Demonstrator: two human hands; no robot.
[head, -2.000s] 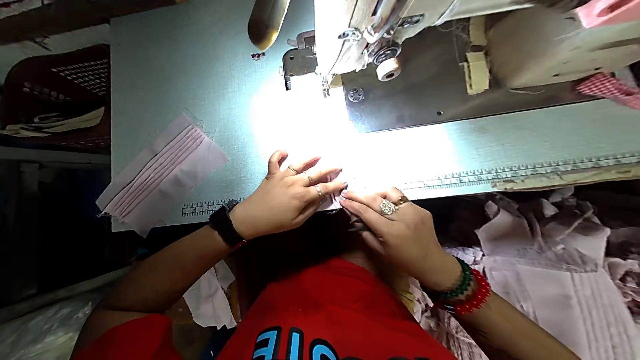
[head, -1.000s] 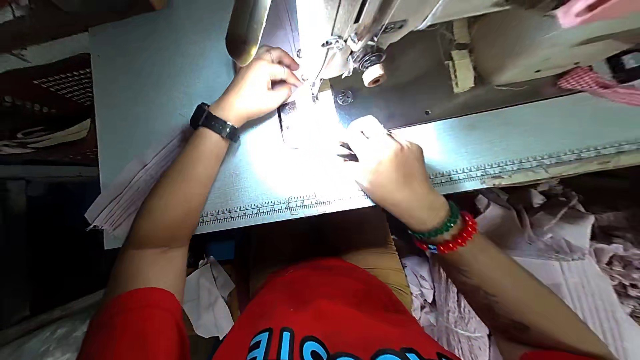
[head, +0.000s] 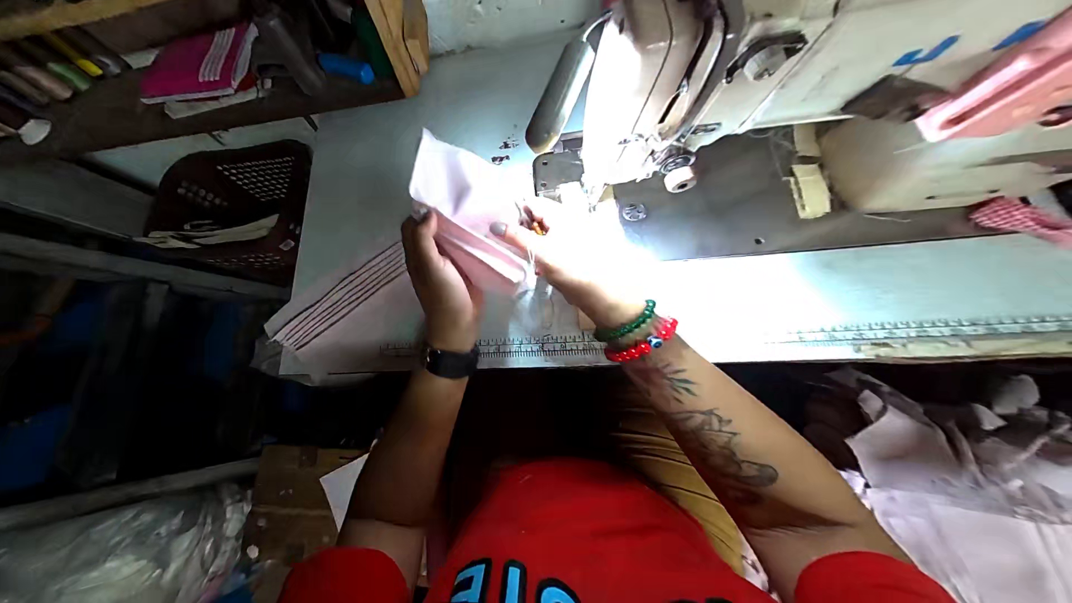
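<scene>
A folded piece of pale pink fabric (head: 469,218) is held up over the table, left of the needle area of a white sewing machine (head: 645,100). My left hand (head: 444,280) grips its lower left edge, thumb on the near side. Against the fabric's right side is my right hand (head: 578,260), its thumb and fingers at the edge; glare washes out part of this hand. Beneath and left of my left hand lies a pleated pink fabric piece (head: 343,297) with dark fold lines. The presser foot area (head: 596,193) is brightly lit and partly washed out.
A printed ruler scale (head: 536,345) runs along the table's front edge. At the left stands a brown plastic basket (head: 230,205) holding cloth strips, below a shelf (head: 335,96) with thread and fabric. Crumpled pink fabric (head: 946,452) is heaped at the lower right. A grey-handled lever (head: 563,92) hangs beside the machine head.
Both hands have moved from beside the needle area toward the left and now hold the fabric up off the table. The view has shifted, showing more of the shelf.
</scene>
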